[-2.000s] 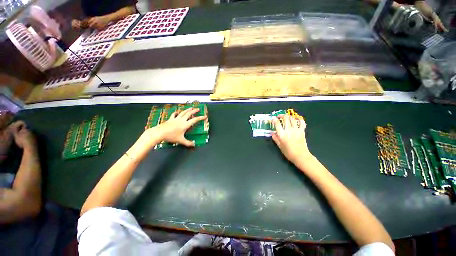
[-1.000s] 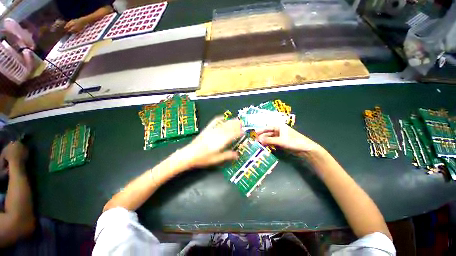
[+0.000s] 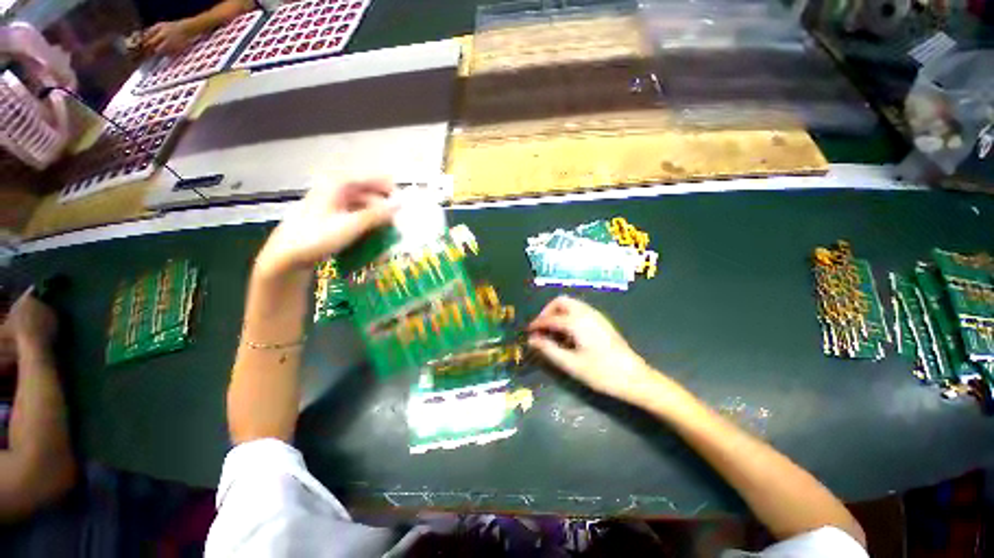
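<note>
My left hand (image 3: 347, 223) is raised at centre left, shut on the upper end of a green PCB panel (image 3: 412, 311) with orange ends, blurred. My right hand (image 3: 572, 338) is to its right, fingertips pinched at a thin dark piece beside the panel's orange ends. A green and white board piece (image 3: 463, 416) lies or hangs below the panel; whether it is attached I cannot tell. A pile of separated boards (image 3: 589, 256) with orange ends lies beyond my right hand. The stack of uncut panels (image 3: 330, 292) is mostly hidden behind my left hand and the panel.
Another panel stack (image 3: 155, 311) lies at left, near another person's arm (image 3: 31, 403). Narrow stacked boards (image 3: 848, 303) and loose panels (image 3: 965, 316) lie at right. A grey-white board (image 3: 316, 125) and wooden board (image 3: 643, 164) lie beyond the pale strip.
My left hand has moved left and up, lifting the panel. My right hand has moved slightly down, nearer me. The green and white piece now shows below the panel.
</note>
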